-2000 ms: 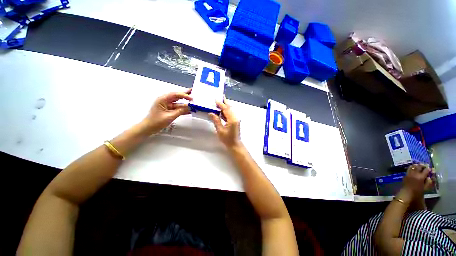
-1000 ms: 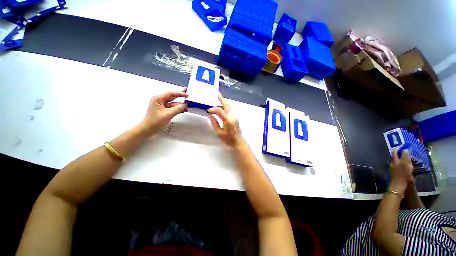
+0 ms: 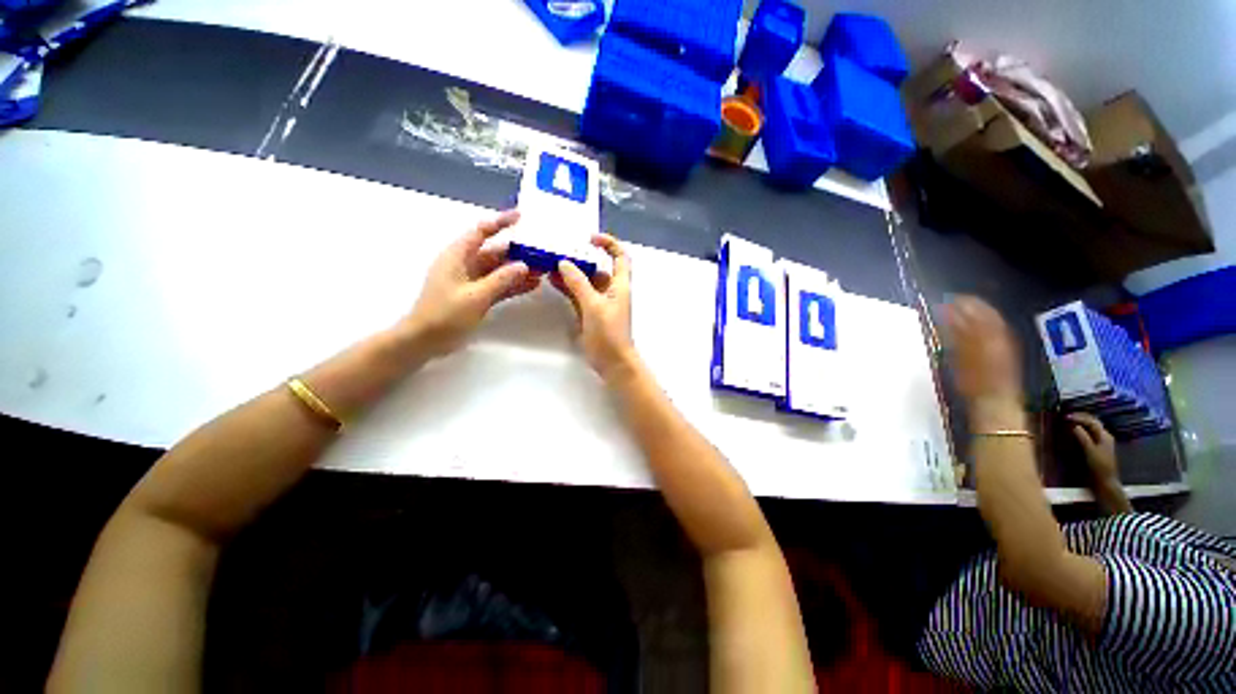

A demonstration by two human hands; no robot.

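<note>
A white retail carton with a dark-blue printed shape is held face up in front of me, at the near edge of the dark band. My left hand grips its near left corner. My right hand grips its near right corner, with fingers at the blue near end. Whether the end flap is closed cannot be told. Two like cartons lie side by side, face up, on the white bench to the right.
Clear plastic strips lie on the dark band. Blue bins and an orange ring stand behind. Open brown box back right. A neighbouring person's blurred hand is near the bench's right edge, beside a carton row.
The view has shifted slightly, so the bench sits higher. My hands have closed in around the carton's near end. The neighbour's one hand has moved left, away from the carton row.
</note>
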